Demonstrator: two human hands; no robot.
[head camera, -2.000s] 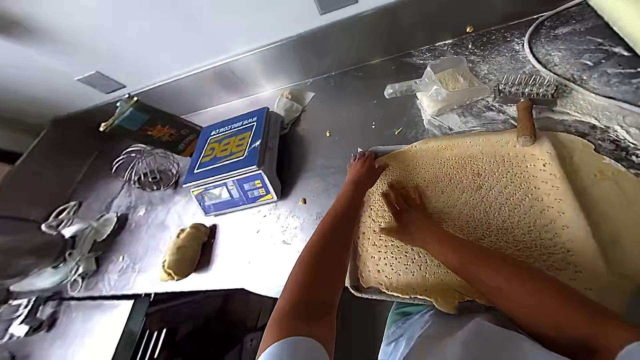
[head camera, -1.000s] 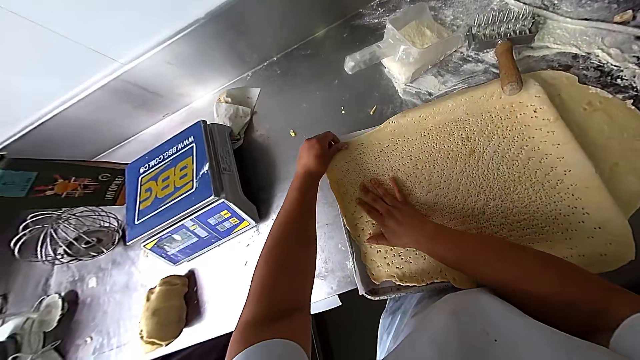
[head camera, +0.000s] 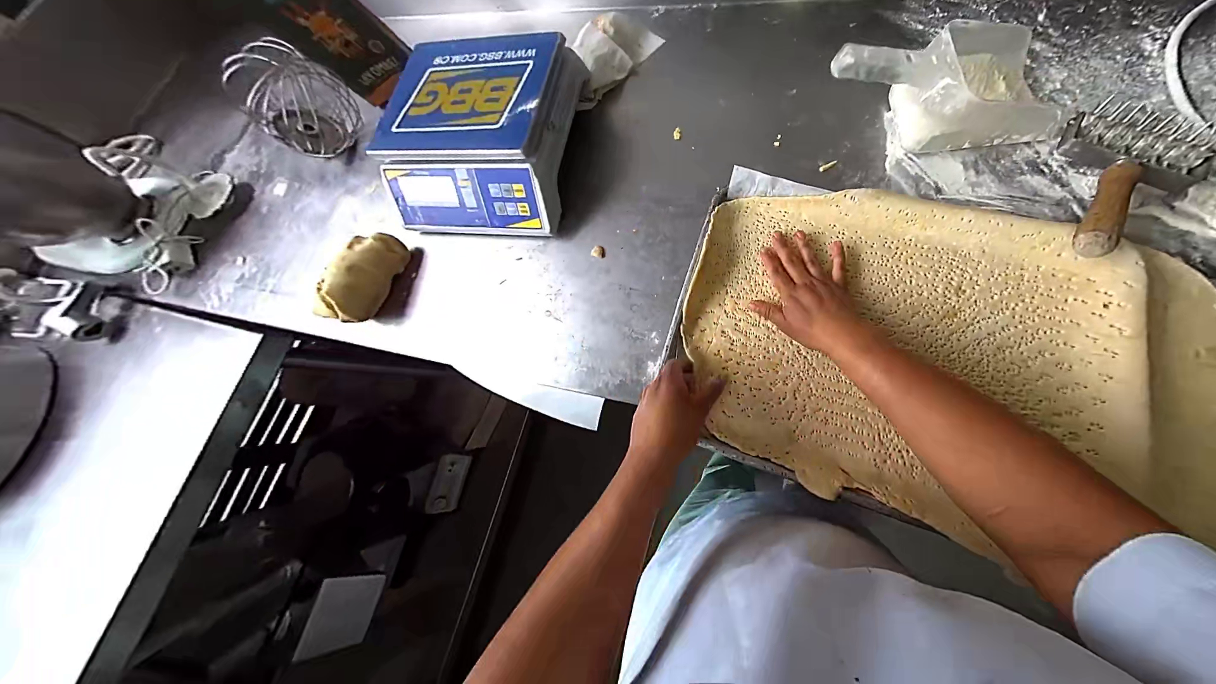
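Note:
A large sheet of docked dough (head camera: 950, 323) lies over a metal baking tray (head camera: 686, 285) at the right, with paper showing at the far left corner. My left hand (head camera: 674, 404) is at the tray's left side, its thumb over the dough's edge and its fingers at the rim. Flat on the dough rests my right hand (head camera: 807, 294), fingers spread. The wooden handle of a spiked dough docker (head camera: 1107, 209) reaches over the far right edge of the dough. More dough hangs or lies beyond the sheet's right edge.
A blue scale (head camera: 465, 104), a wire whisk (head camera: 299, 104) and a lump of dough (head camera: 361, 277) stand on the steel counter (head camera: 655, 209) to the left. Behind the tray is a plastic scoop (head camera: 950, 85) with flour. An appliance with dark glass (head camera: 351, 494) is below the counter edge.
My left hand has moved from the tray's far left corner down its left side, toward me. My right hand has moved farther from me over the dough. The view has swung left.

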